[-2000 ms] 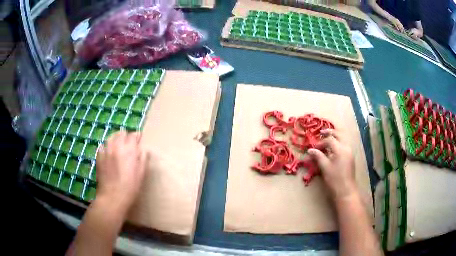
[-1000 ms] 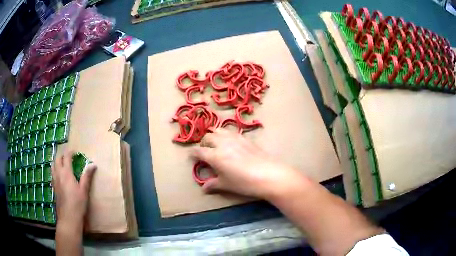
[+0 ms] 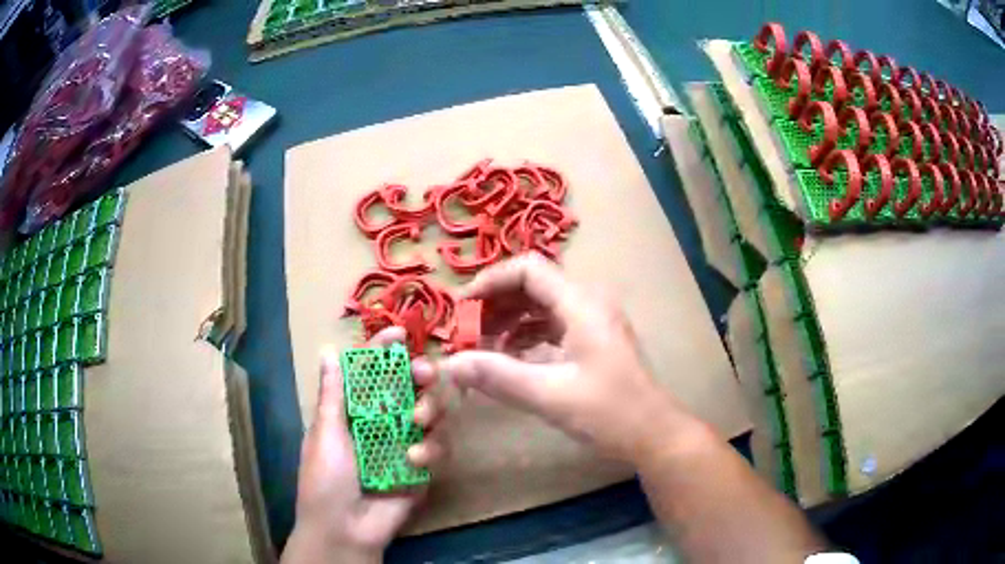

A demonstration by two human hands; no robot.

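Note:
My left hand (image 3: pixel 350 485) holds two green perforated pieces (image 3: pixel 381 416) end to end in its palm, mesh side up, with the fingers along their right edge. My right hand (image 3: pixel 573 375) is just right of them, thumb and index finger around a red handle (image 3: pixel 468 324) that is seen edge-on. Part of the grip is hidden by the fingers. More red handles (image 3: pixel 479 215) lie in a loose pile on the cardboard work sheet (image 3: pixel 617 165) behind both hands.
Green pieces in rows (image 3: pixel 50 386) lie on a cardboard stack (image 3: pixel 165 253) at left. Green pieces with upright red handles (image 3: pixel 882 143) stand on the right stack. A plastic bag (image 3: pixel 94 99) and a printed card (image 3: pixel 228 117) are upper left. More green pieces lie at the back.
My left hand has moved from the left board to the work sheet and now shows two green pieces. My right hand has shifted slightly right and holds a red handle beside them.

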